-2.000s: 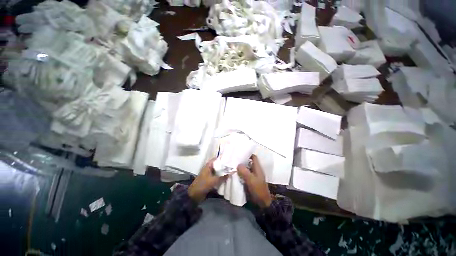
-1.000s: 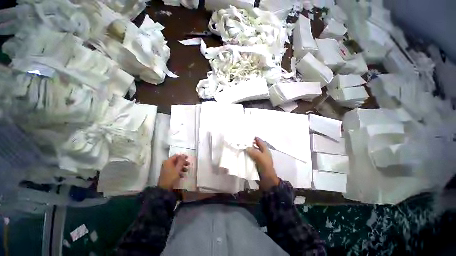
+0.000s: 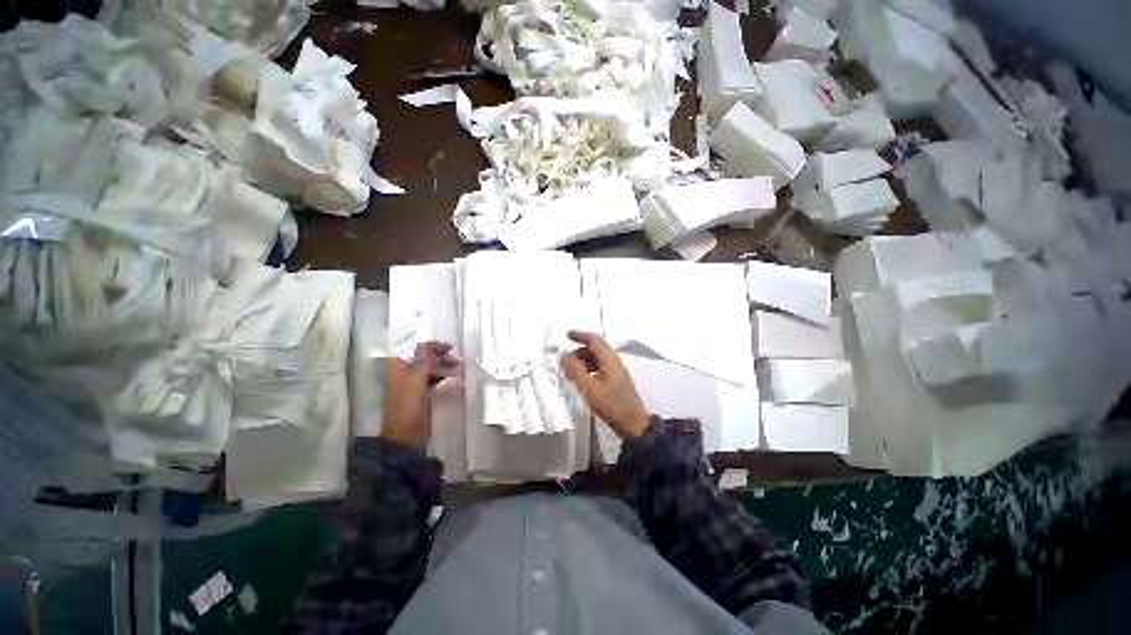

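A white tied pack of cut pieces lies on a wide flat white stack in front of me. A thin strip wraps its lower middle and its lower end fans into folds. My right hand is at the pack's right edge, fingers bent; whether it pinches the pack or strip is unclear. My left hand is left of the pack, over a narrower white stack, its fingertips close together. I cannot tell if it holds anything.
Large white panels and a column of small stacks lie right. Tied bundles pile up left. A strip heap, curved band stacks and block stacks stand beyond. Uneven layers lie far right.
The tied pack has shifted left and now lies straighter on the flat stack. My right hand has moved left with it. My left hand has moved slightly left and up. The view has shifted.
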